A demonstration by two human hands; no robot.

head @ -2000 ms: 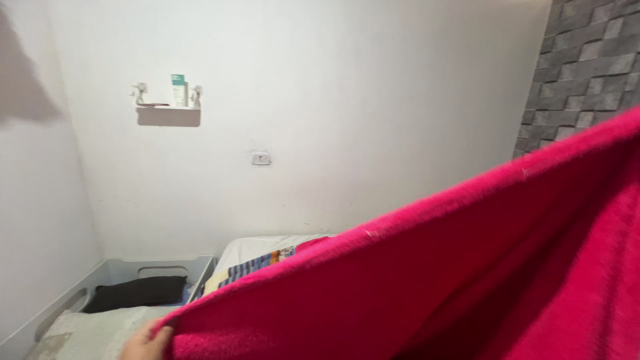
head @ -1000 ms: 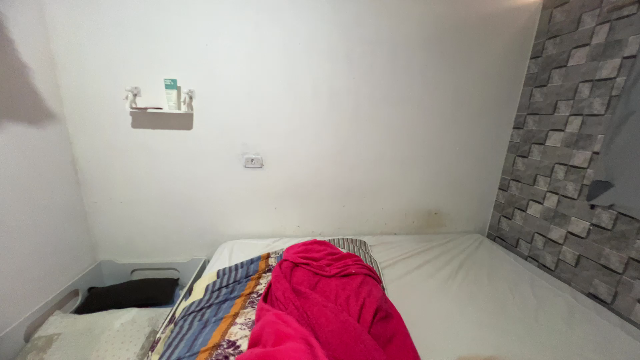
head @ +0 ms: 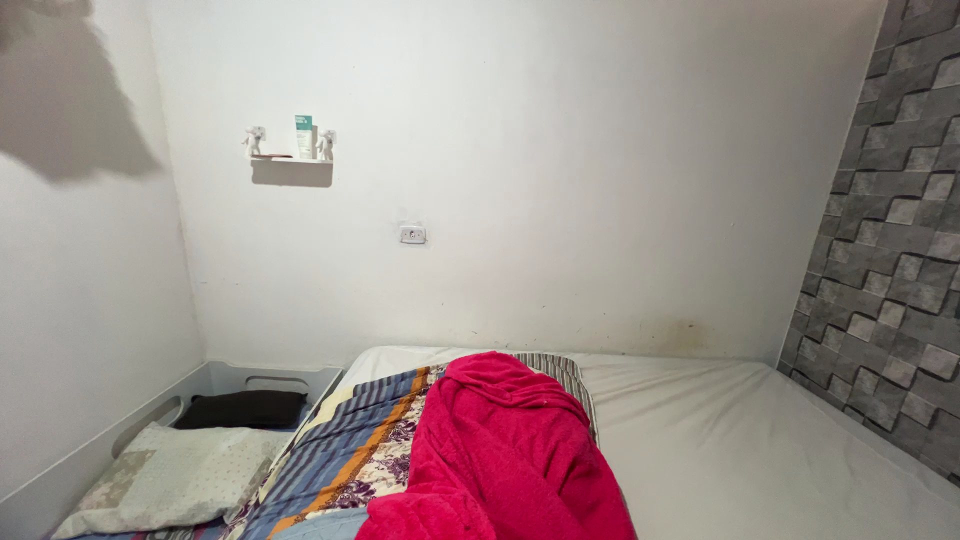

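Neither of my hands shows in the head view now. A bright pink fleece blanket (head: 517,442) lies bunched on the bed, running down past the bottom edge. Under and left of it spreads a patterned cloth (head: 360,450) with blue stripes, an orange band and purple flowers. Behind the blanket a grey striped cloth or pillow (head: 559,367) sticks out. The white fitted sheet (head: 720,442) covers the mattress to the right. A light blue cloth (head: 322,525) shows at the bottom, beside the blanket.
At left stands a grey-framed small bed (head: 82,450) with a black pillow (head: 244,409) and a pale patterned pillow (head: 184,469). A small shelf (head: 292,159) holding a tube (head: 304,136) and an outlet (head: 412,235) are on the white wall. Grey block-patterned wall covering (head: 892,247) borders the right.
Two seconds ago a hand at the lower left held up the pink blanket across the view. The blanket now lies bunched on the bed, and that hand is out of view.
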